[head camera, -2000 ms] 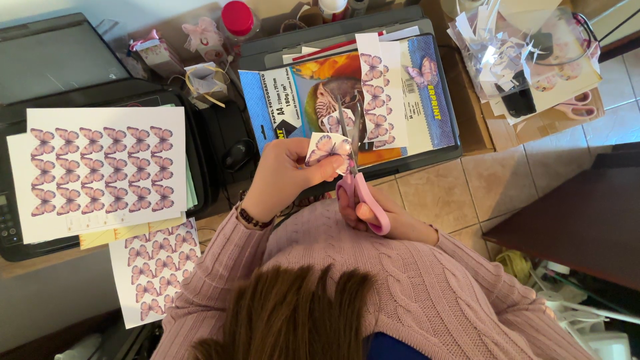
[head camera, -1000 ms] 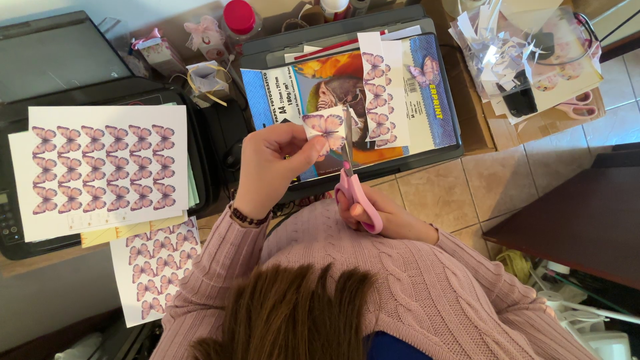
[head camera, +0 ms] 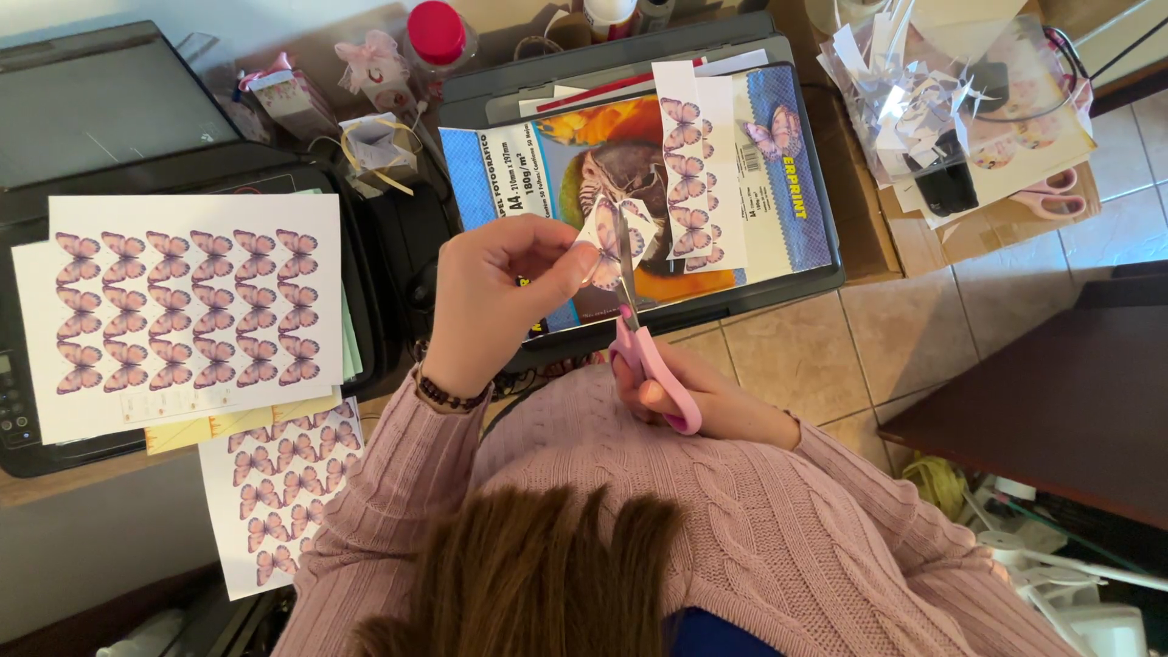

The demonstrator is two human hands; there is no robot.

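Between thumb and fingers, my left hand (head camera: 502,297) pinches a small paper piece printed with a pink butterfly (head camera: 607,251). My right hand (head camera: 698,392) has its fingers in the handles of pink-handled scissors (head camera: 650,351), whose blades point away from me and cross the butterfly piece. Beyond the hands, a photo paper pack (head camera: 566,155) with a parrot picture bears butterfly strips (head camera: 686,182) and a single butterfly cutout (head camera: 774,132) at its right side.
Printed butterfly sheets (head camera: 196,214) lie on a black printer (head camera: 365,274) at left, another sheet (head camera: 228,529) below them. A clear bag of paper scraps (head camera: 912,100), a black phone (head camera: 946,187) and second pink scissors (head camera: 1049,196) are at right. A red-lidded jar (head camera: 438,35) stands behind.
The butterfly piece has been turned in my left hand since one second ago, from lying sideways to more upright. The scissors remain in my right hand.
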